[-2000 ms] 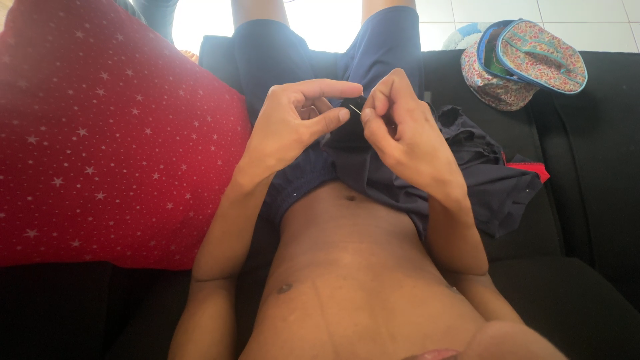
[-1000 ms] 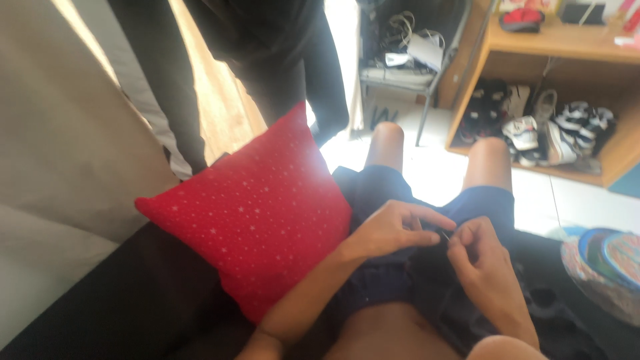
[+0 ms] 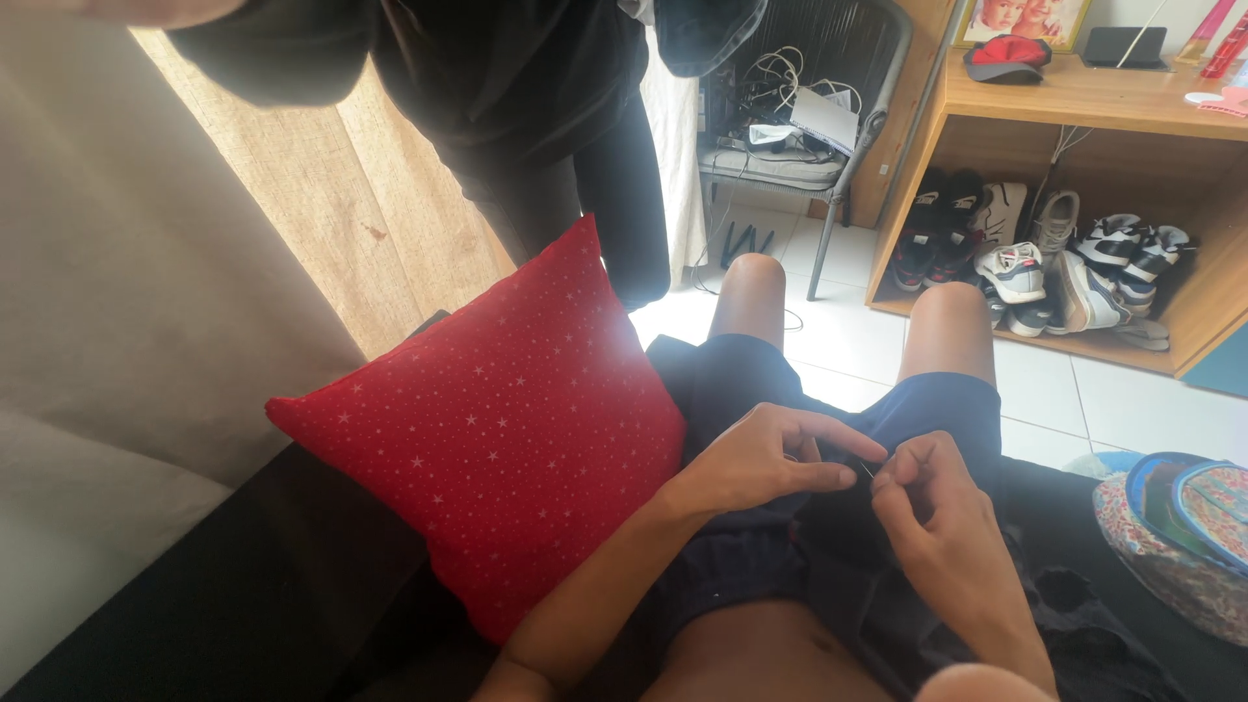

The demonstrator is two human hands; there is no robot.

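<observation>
Over my lap, my right hand pinches a thin needle between thumb and fingertips. The needle's other end points toward my left hand, whose thumb and index finger are apart, with the other fingers curled. Whether a thread lies between the left fingers is too small to tell. Dark cloth lies on my lap and to the right, beneath my right forearm. Navy shorts cover my thighs.
A red star-patterned cushion leans at my left. Beyond it stands a person in dark clothes. A floral zip pouch is open at right. Further off are a chair with cables and a wooden shelf holding shoes.
The view has swung up and to the left, bringing the standing person, chair and shelf into sight. My hands stay close together over my lap, the needle still in the right one.
</observation>
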